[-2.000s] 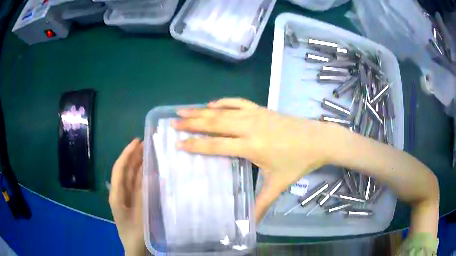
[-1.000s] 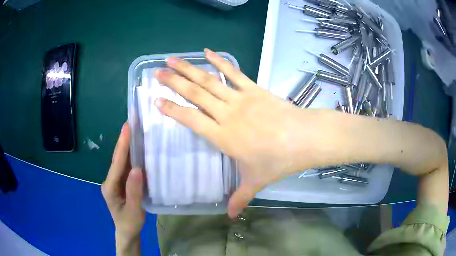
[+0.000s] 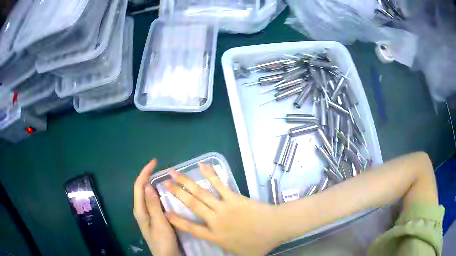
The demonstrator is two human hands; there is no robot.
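A clear packing box with white ribbed padding lies on the green mat near the bottom centre, its lower end cut off by the picture edge. My left hand holds its left side. My right hand lies flat on its top, fingers spread. Whether a separate lid is under the palm cannot be told. The white parts tray is right of the box, with loose silver metal cylinders jumbled in it. My right forearm crosses the tray's near end and hides part of it.
A filled clear box lies beyond. Stacked clear boxes stand at the far left, by a grey unit with a red switch. A black phone lies at left. Plastic bags and a whitish ring are at far right.
The view has shifted, so the far boxes and bags show again and the held box sits lower in the picture. Both hands remain on the box.
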